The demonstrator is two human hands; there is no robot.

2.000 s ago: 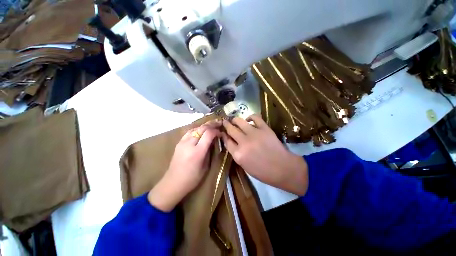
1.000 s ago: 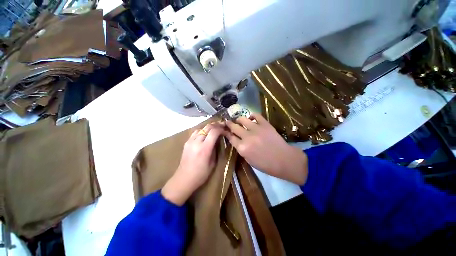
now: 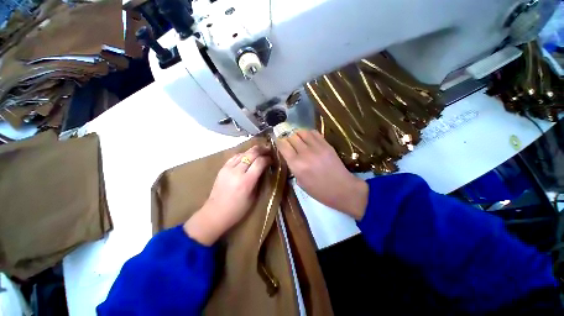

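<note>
A tan-brown fabric panel [image 3: 185, 188] lies on the white table under the head of the sewing machine [image 3: 204, 86]. A brown zipper [image 3: 270, 213] with gold teeth runs from the fingertips down over the panel, its lower end loose. A white strip [image 3: 289, 253] and a darker brown strip [image 3: 309, 265] lie along the panel's right edge. My left hand [image 3: 238, 185] presses flat on the panel, left of the zipper. My right hand [image 3: 315, 166] is at the zipper's top, by the presser foot, fingers bent downward. The needle is hidden.
A zipper bundle [image 3: 371, 111] lies right of the needle under the machine arm, and a second bundle [image 3: 530, 83] at the far right. A squared panel stack [image 3: 52, 197] is at left. Layered brown pieces [image 3: 68, 37] are at upper left. The table's front edge runs at right.
My hands have moved apart a little at the fingertips, showing more of the zipper's upper part. The whole view has shifted slightly back and forth. The zipper's loose end has moved slightly up.
</note>
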